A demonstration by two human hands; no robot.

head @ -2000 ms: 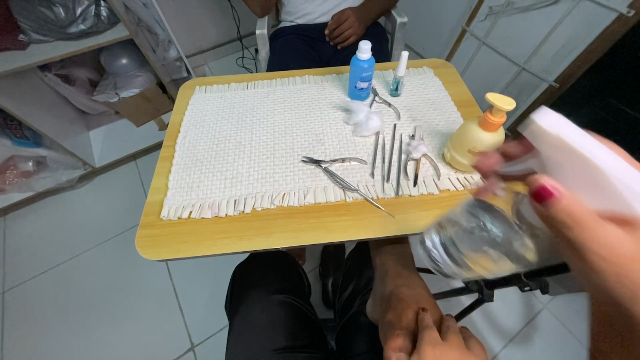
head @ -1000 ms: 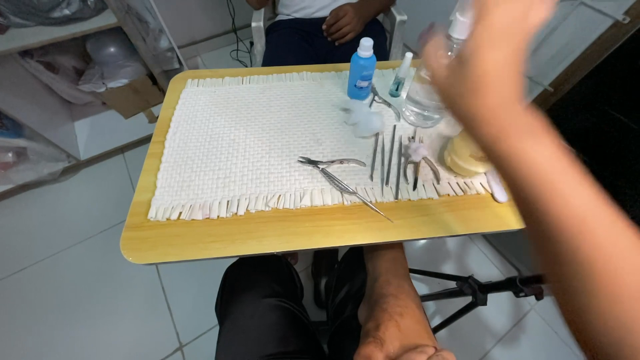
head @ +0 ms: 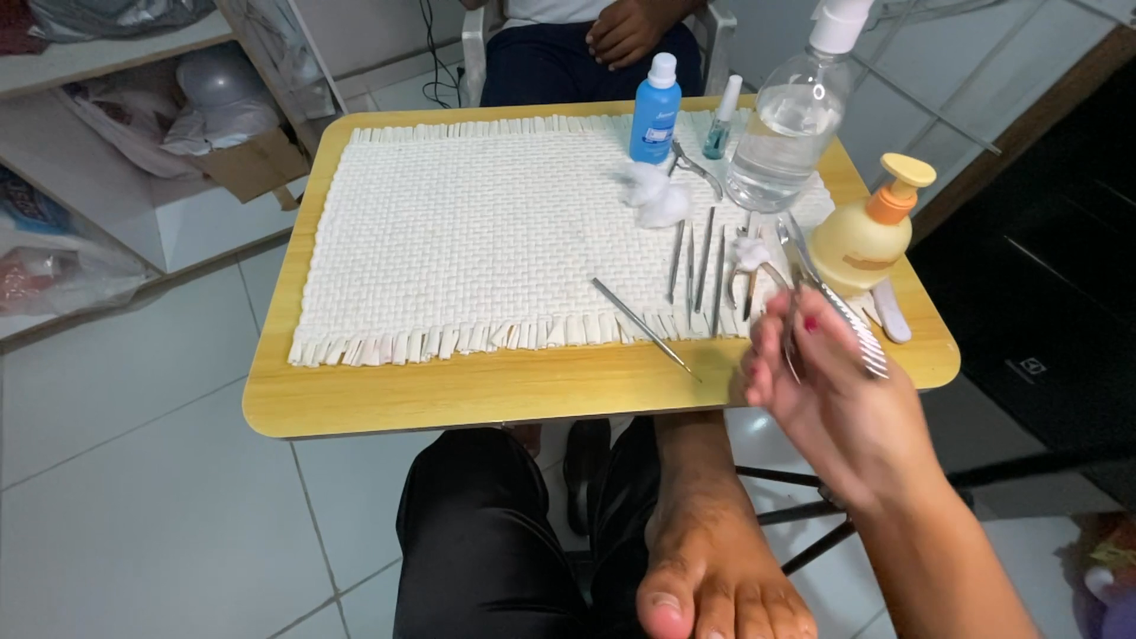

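My right hand [head: 834, 390] is shut on metal cuticle nippers [head: 843, 311], held upright over the table's right front edge. My left hand is out of view. Below the table, a person's bare foot [head: 710, 550] rests beside my black-clothed leg. On the white woven mat [head: 479, 222] lie a thin metal tool [head: 643, 324], several slim metal manicure tools [head: 704, 262], another pair of nippers [head: 697, 169] and cotton [head: 657, 193]. A third, partly hidden pair of nippers [head: 741, 271] has cotton on it. A clear spray bottle [head: 785, 133] stands at the back right.
A blue bottle [head: 655, 115], a small polish-type bottle [head: 721, 124] and a yellow pump bottle [head: 861, 240] stand on the wooden table [head: 461, 395]. A pale file [head: 890, 311] lies at its right edge. Another person [head: 577, 53] sits behind. Shelves [head: 204, 222] stand left, black tripod legs [head: 821, 541] at right.
The spray bottle, in my right hand two seconds ago, now stands on the mat. My right hand has taken hold of the nippers that lay near the mat's front. My left hand has left the foot.
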